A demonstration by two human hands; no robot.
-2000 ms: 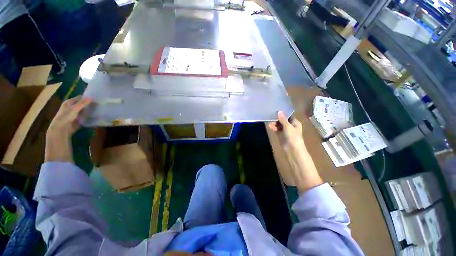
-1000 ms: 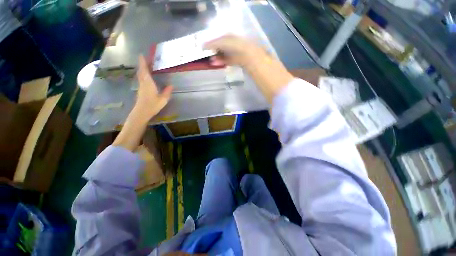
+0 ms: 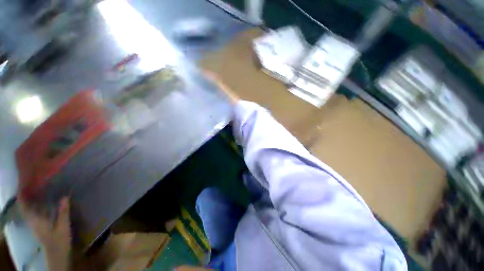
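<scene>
The whole view is blurred. The red jig (image 3: 66, 138) lies on the silver table (image 3: 154, 127) at the left; no white card covers it, and dark shapes show in its cavity. My left hand (image 3: 48, 225) is at the jig's near corner, thumb apart from the fingers, with no held thing visible. Only a blurred sliver of my right hand (image 3: 220, 84) shows beyond the sleeve at the table's right edge; its fingers and anything in them cannot be made out. A whitish blurred item (image 3: 195, 30) lies on the grey surface at the far right.
White card stacks (image 3: 325, 66) lie on brown cardboard (image 3: 371, 159) at the right. More stacks (image 3: 435, 106) are beyond the bench rail. A blurred metal fitting (image 3: 146, 84) is beside the jig. An open carton (image 3: 132, 251) is below the table's edge.
The view has swung right. The white card has left the red jig. My right hand has moved from the jig to the table's right side; my left hand stays near the jig.
</scene>
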